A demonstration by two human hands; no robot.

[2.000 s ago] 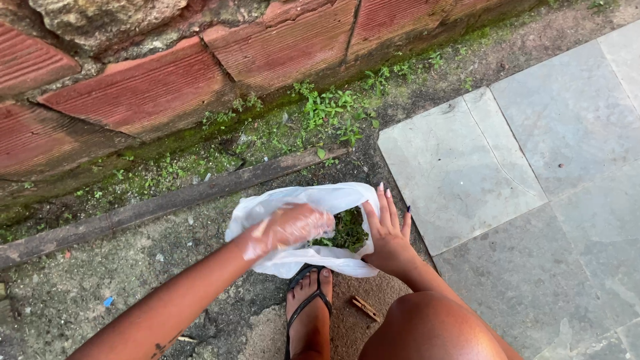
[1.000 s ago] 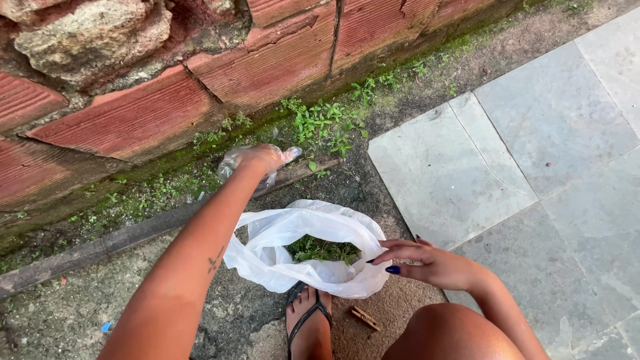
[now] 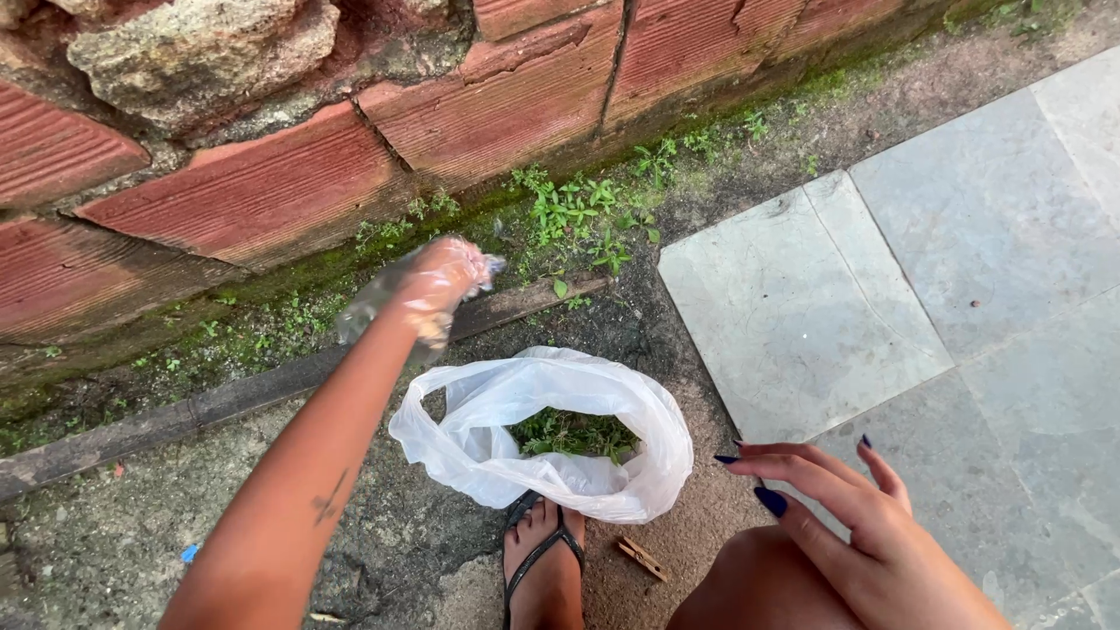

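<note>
My left hand, in a clear plastic glove, is over the mossy strip at the wall's foot, just left of the small green weeds. Its fingers are blurred, and whether they hold anything cannot be told. Below it a white plastic bag stands with its mouth wide, pulled green weeds lying inside. To the right of the bag my bare right hand, with dark blue nails, hovers near my knee, fingers apart and holding nothing; it does not touch the bag.
A red hollow-brick wall with rough stone runs along the top. A dark edging strip lies along its foot. Grey stone tiles cover the right side. A wooden clothespin lies beside my sandalled foot.
My left hand has gone from the bag's mouth up to the weeds by the wall. My right hand has let go of the bag's rim and moved away to the right.
</note>
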